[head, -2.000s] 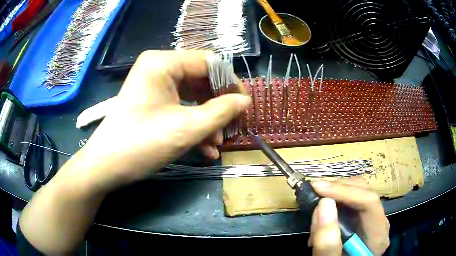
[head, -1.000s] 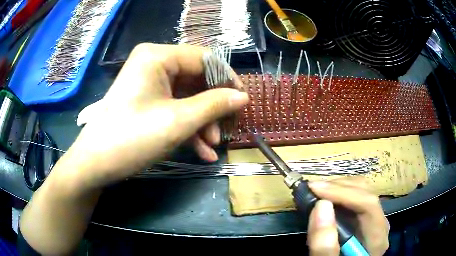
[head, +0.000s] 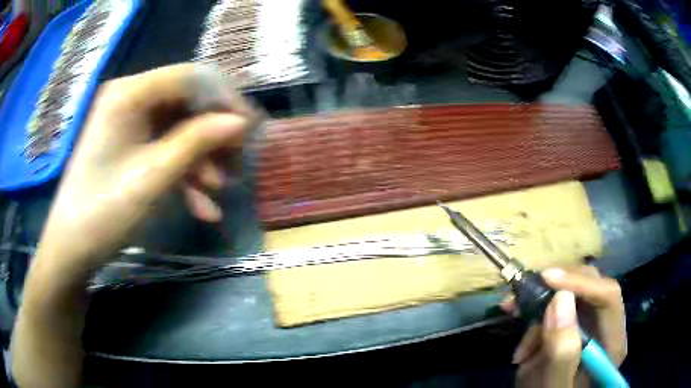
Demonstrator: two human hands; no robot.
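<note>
The dark-red pin block (head: 439, 155) lies across the middle, blurred by motion. My left hand (head: 144, 144) is raised at the block's left end, with a blurred bunch of wire leads (head: 208, 87) between its fingers. My right hand (head: 572, 322) holds the soldering iron (head: 489, 250) like a pen at the lower right. The iron's tip is over the near edge of the block, above the cardboard pad (head: 341, 292). Thin silver solder strands (head: 326, 254) lie across the pad and the bench. Leads standing on the block are too blurred to make out clearly.
A blue tray (head: 15, 163) with leads is at the upper left. A row of leads (head: 261, 42) lies at the back. A flux pot (head: 390, 38) with a brush stands behind the block. The fan grille (head: 508, 45) and a yellow sponge (head: 658, 180) are to the right.
The view has shifted, so the bench things sit further left. My left hand has moved back from the block with its bunch. The iron's tip has left the block's left end and moved right.
</note>
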